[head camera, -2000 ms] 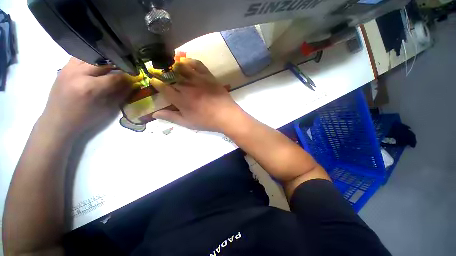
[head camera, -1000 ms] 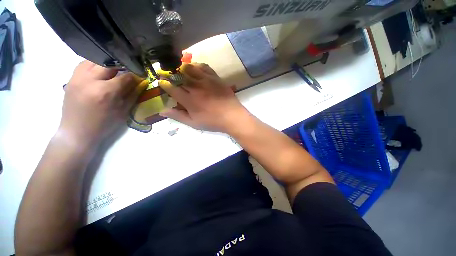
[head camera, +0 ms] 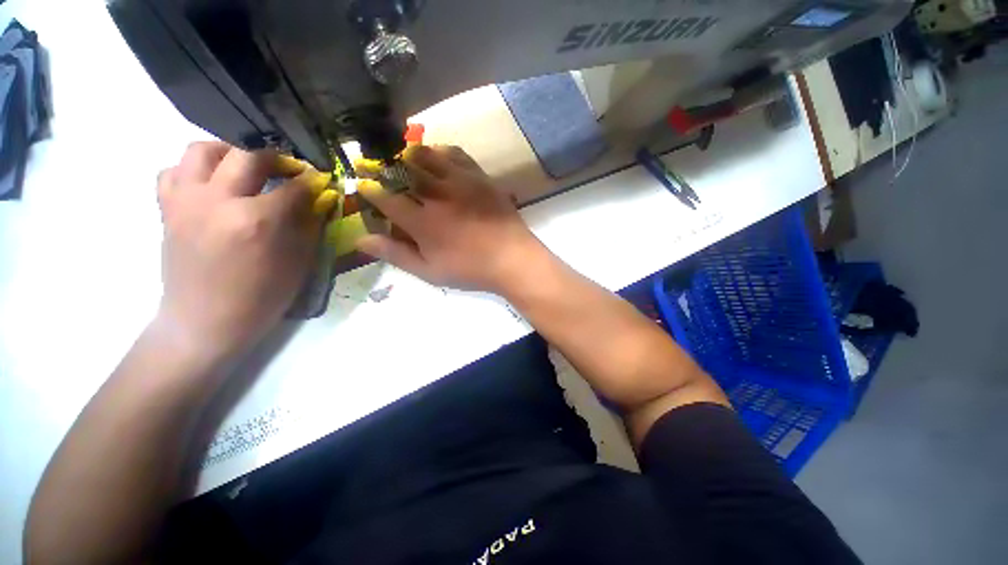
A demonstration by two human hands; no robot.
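A small fabric piece [head camera: 321, 278] lies at the needle area, grey at its lower edge and yellow-green under the lamp. My left hand [head camera: 245, 237] is on its left side, fingertips near the needle, covering much of it. My right hand [head camera: 448, 210] is on the right of the needle with bent fingers, its fingertips by the presser area. The sewing machine head [head camera: 475, 50] stretches across the top, with a knurled metal knob [head camera: 391, 57]. The needle and presser foot are mostly hidden between the fingertips.
A blue-grey denim piece [head camera: 555, 124] lies under the machine arm. Dark snips [head camera: 669, 179] lie on the white table right of it. A red-handled tool [head camera: 691, 119] is near the machine base. Dark cut pieces [head camera: 18, 105] lie at the far left. A blue basket [head camera: 763, 320] stands below right.
The fabric's lower end has swung and now points more downward beside my left hand. My left hand has turned and moved right, over more of the fabric. My right hand stays near the needle.
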